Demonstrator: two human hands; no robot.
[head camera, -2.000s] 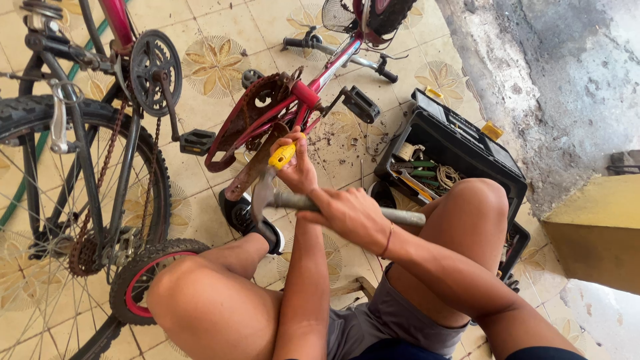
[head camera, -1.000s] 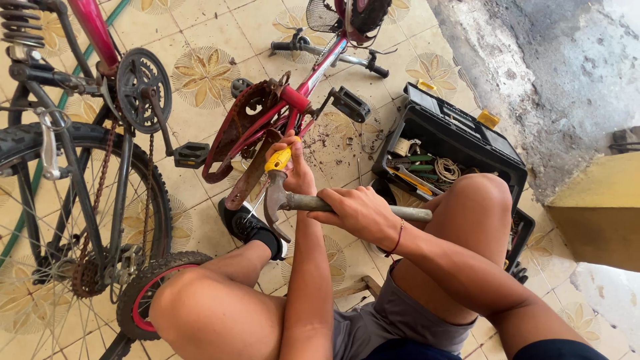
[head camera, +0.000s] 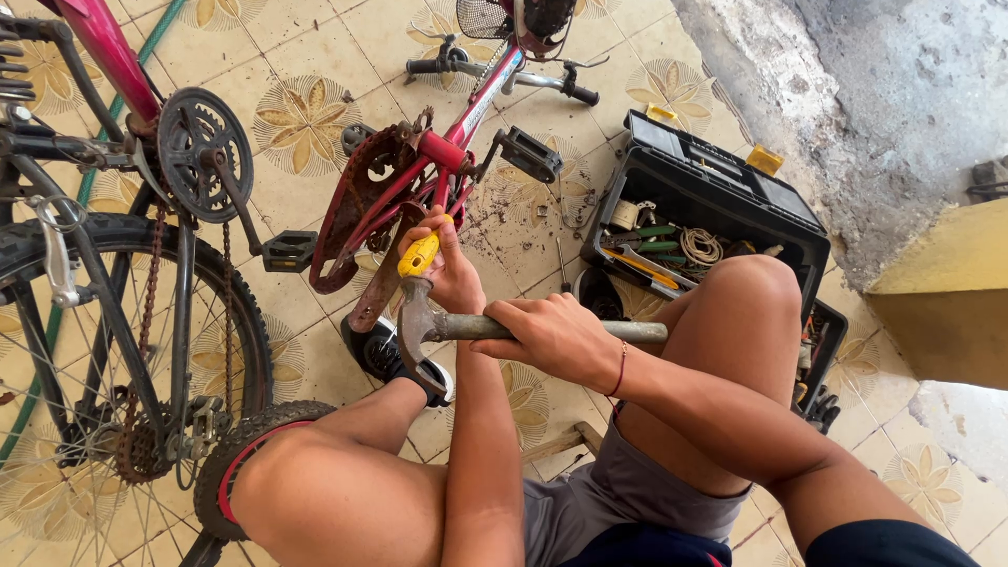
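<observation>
My left hand (head camera: 447, 268) is closed around a yellow-handled tool (head camera: 420, 253), its far end hidden by the hand and the small bicycle's frame. In my right hand (head camera: 551, 335) is a claw hammer (head camera: 465, 326), gripped by its shaft. The hammer's head lies against or just below the butt of the yellow handle, with the claw pointing down toward my shoe. Beyond my left hand is the small pink bicycle frame (head camera: 445, 153), with a rusty chain guard (head camera: 346, 228) and a black pedal (head camera: 531, 154).
An open black toolbox (head camera: 709, 201) with pliers and cord stands at right. A larger bicycle's chainring (head camera: 205, 153) and rear tire (head camera: 252, 315) are at left. A screwdriver (head camera: 562, 264) lies on the tiles among dirt crumbs. A small wheel (head camera: 224, 449) is beside my knee.
The hammer's head has moved relative to the yellow handle: it was lower and apart a second ago, and now is up at its butt. Both hands keep their holds.
</observation>
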